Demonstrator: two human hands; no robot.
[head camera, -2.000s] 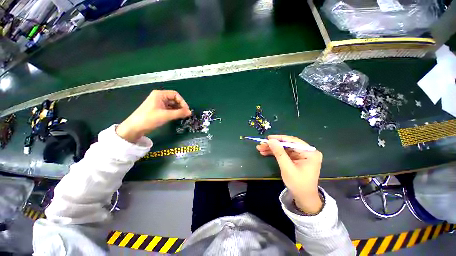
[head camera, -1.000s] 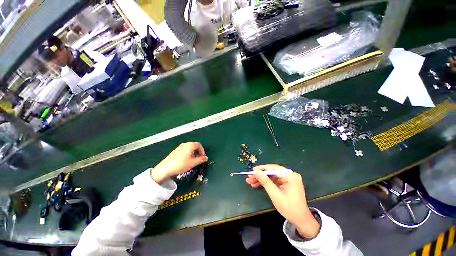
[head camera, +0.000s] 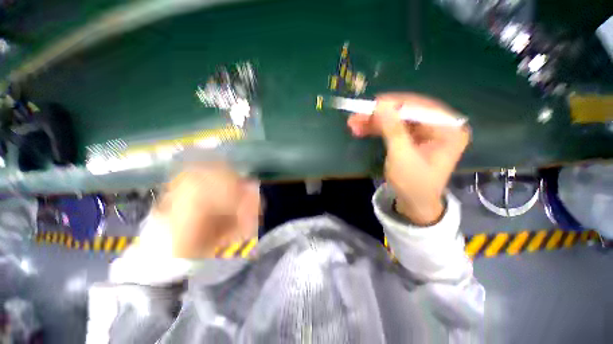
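Note:
My right hand (head camera: 420, 144) holds a white pen-style tool (head camera: 356, 105) pointing left over the bench, with a tiny yellow piece (head camera: 320, 103) at its tip. My left hand (head camera: 208, 208) is strongly blurred at the bench's front edge, close to my body; its fingers and anything in them cannot be made out. A pile of small dark and white flex circuits (head camera: 232, 94) lies beyond my left hand. A smaller pile with yellow spots (head camera: 346, 75) lies just beyond the tool. A strip with yellow pieces (head camera: 175, 142) lies between my left hand and the main pile.
More dark and white parts (head camera: 521, 44) lie at the upper right. A yellow strip sheet (head camera: 591, 108) is at the far right. A black curved object (head camera: 44, 138) is at the far left. Stool bases and yellow-black tape (head camera: 531, 240) show on the floor below the bench.
The view has tipped down and blurred. My left hand has left the main pile and come back to the bench's front edge. My right hand still holds the tool near the smaller pile.

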